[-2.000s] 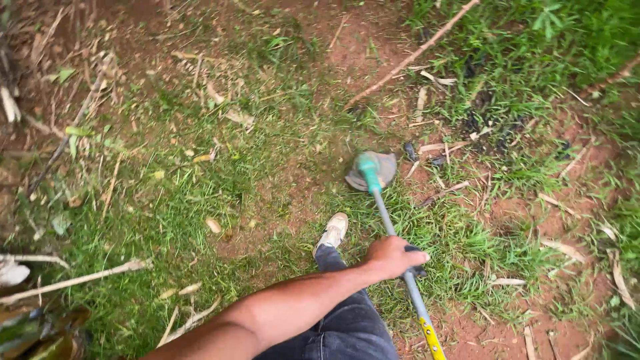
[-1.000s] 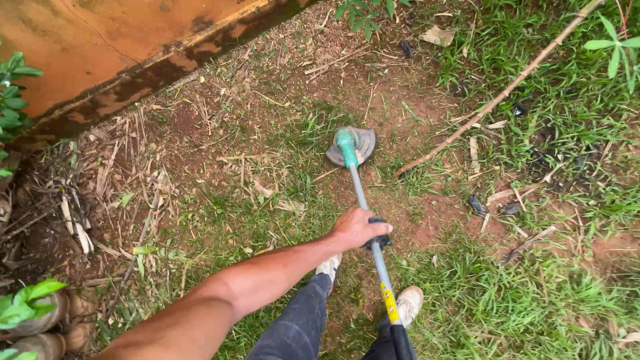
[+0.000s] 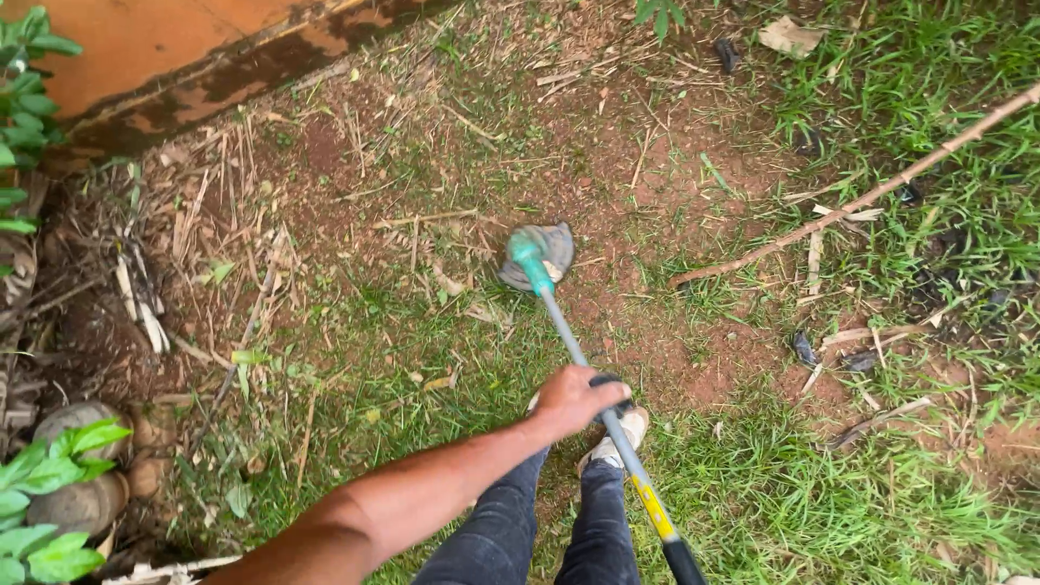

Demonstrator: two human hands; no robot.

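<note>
My left hand (image 3: 578, 398) is closed around the black front handle of a string trimmer (image 3: 561, 325), partway down its grey shaft. The trimmer's green head and grey guard (image 3: 561, 248) are low over short grass and bare red soil, ahead of my feet. A yellow label and a black grip lie on the near part of the shaft, which runs out at the bottom edge. My right hand is outside the view.
An orange wall (image 3: 187, 41) stands at the upper left. A long stick (image 3: 861, 199) lies across the grass at right. Clay-like pots (image 3: 77, 504) and leafy plants (image 3: 61, 463) are at lower left, dry stalks (image 3: 142, 301) above them. My shoe (image 3: 621, 439) is below the trimmer.
The view has shifted, bringing the orange wall in since the earliest frame. The trimmer head has moved away from the stick's near end since one second ago. My left hand keeps its hold.
</note>
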